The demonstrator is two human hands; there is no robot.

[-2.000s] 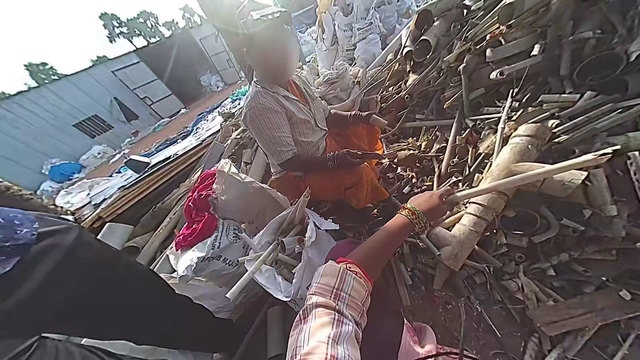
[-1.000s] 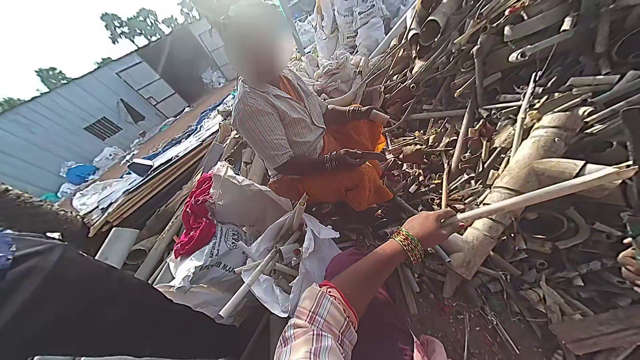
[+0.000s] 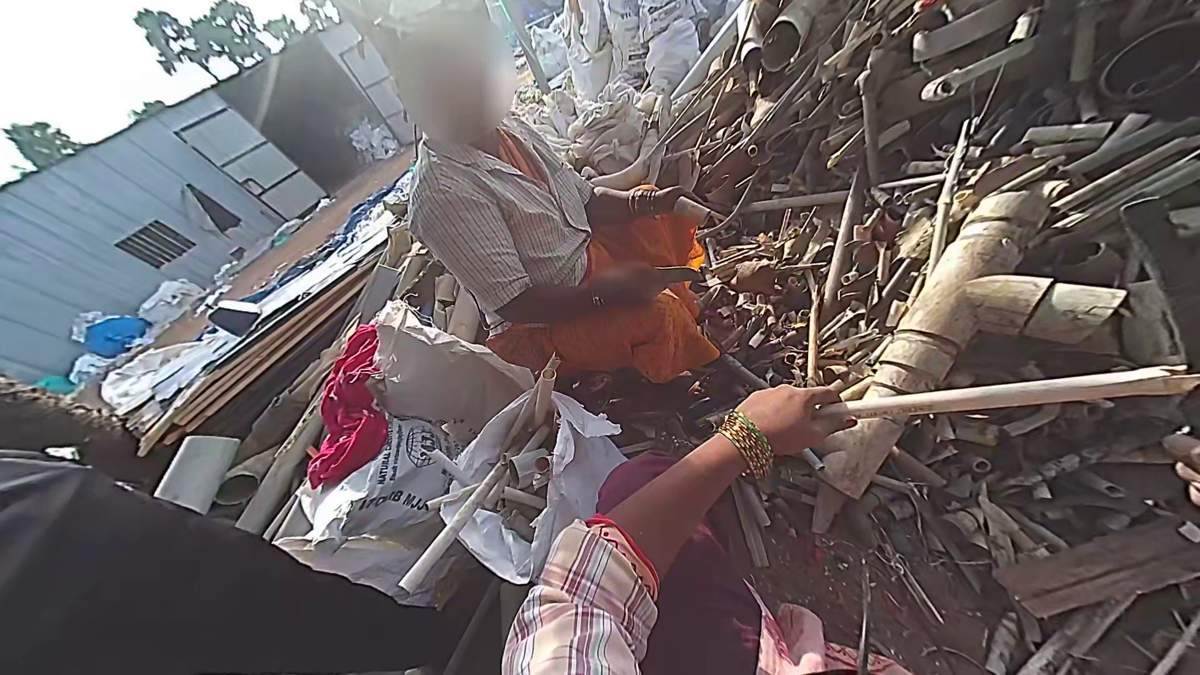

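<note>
My left hand, with bangles at the wrist, is closed around the near end of a long pale plastic pipe. The pipe reaches right, over a thick pipe with a branch fitting, to the frame's edge. Just the fingers of my right hand show at the right edge, below the pipe; what they hold, if anything, is hidden. Left of my forearm, an open white woven sack holds several pipe pieces, and a red cloth lies against it.
A co-worker sits ahead, holding a short pipe piece in one hand and a dark tool in the other. Heaped scrap pipes cover the right side. Long boards lie at the left, and black fabric fills the lower left.
The far end of the pipe in my left hand has come down and right in view. Fingers of my right hand show at the right edge in the last two frames.
</note>
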